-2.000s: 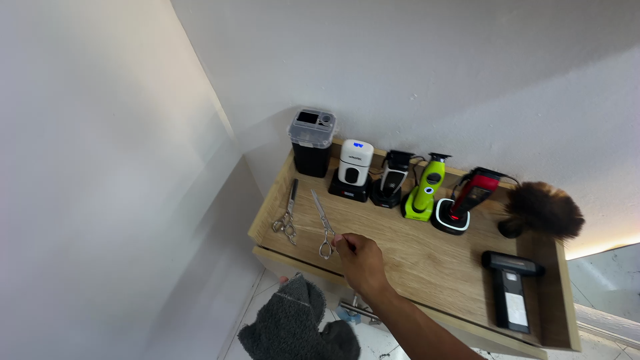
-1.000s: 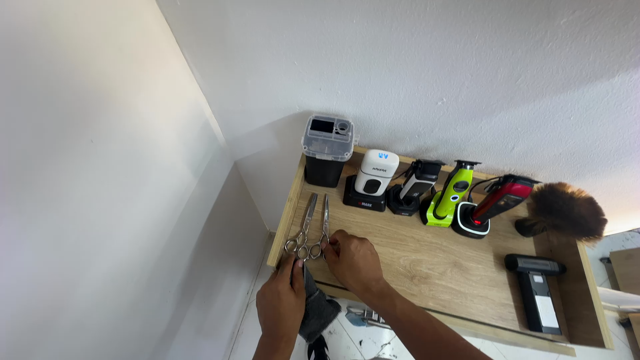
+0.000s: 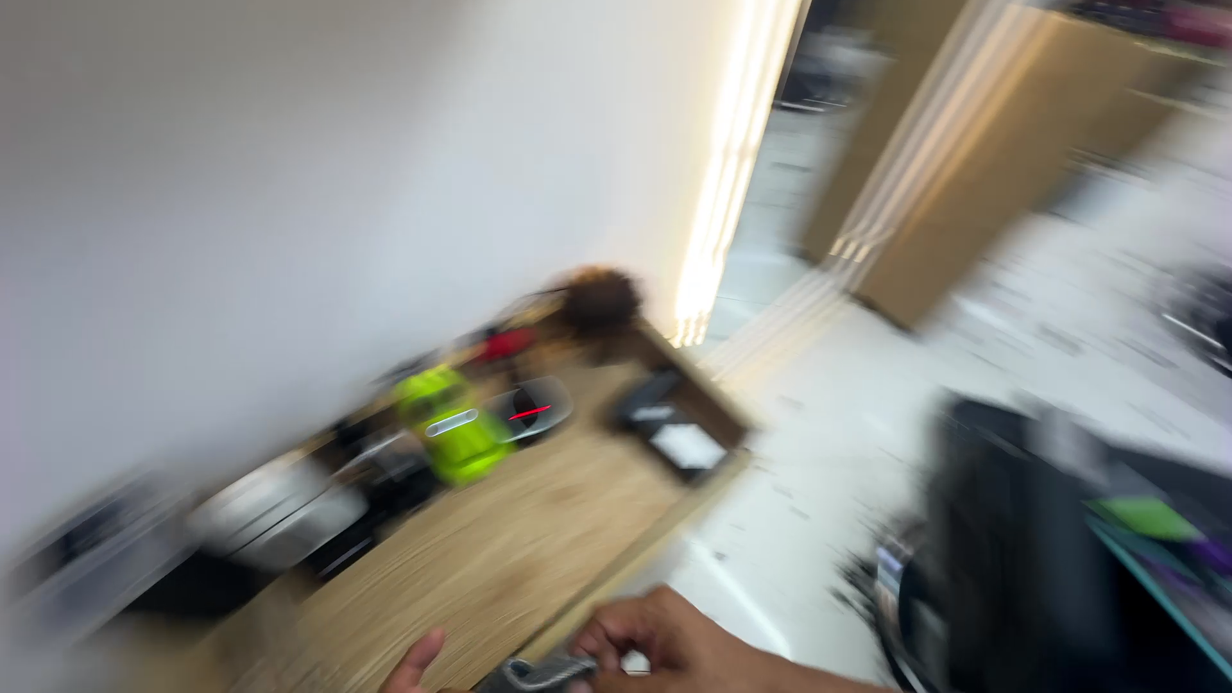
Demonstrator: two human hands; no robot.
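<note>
Blur covers much of the view. At the bottom edge, my right hand [image 3: 664, 640] is closed on a dark grey cloth [image 3: 553, 672]; a pale, ring-like edge shows on it, too blurred to name. Just left of it, only a finger and a bit of my left hand [image 3: 414, 664] show, over the front of the wooden tray top [image 3: 481, 558]. Whether the left hand holds anything is hidden. The scissors cannot be made out on the tray.
Along the wall stand a clear-lidded container [image 3: 106, 549], a white device [image 3: 279, 510], a lime-green trimmer [image 3: 452, 423], a red clipper [image 3: 505, 344] and a brown brush [image 3: 599, 300]. A black device [image 3: 674, 433] lies at the tray's right end. A dark cart [image 3: 1020, 539] stands right.
The view has swung strongly to the right. My hands were over two pairs of scissors at the tray's front left a second ago; now they are at the bottom edge, the right one on the cloth.
</note>
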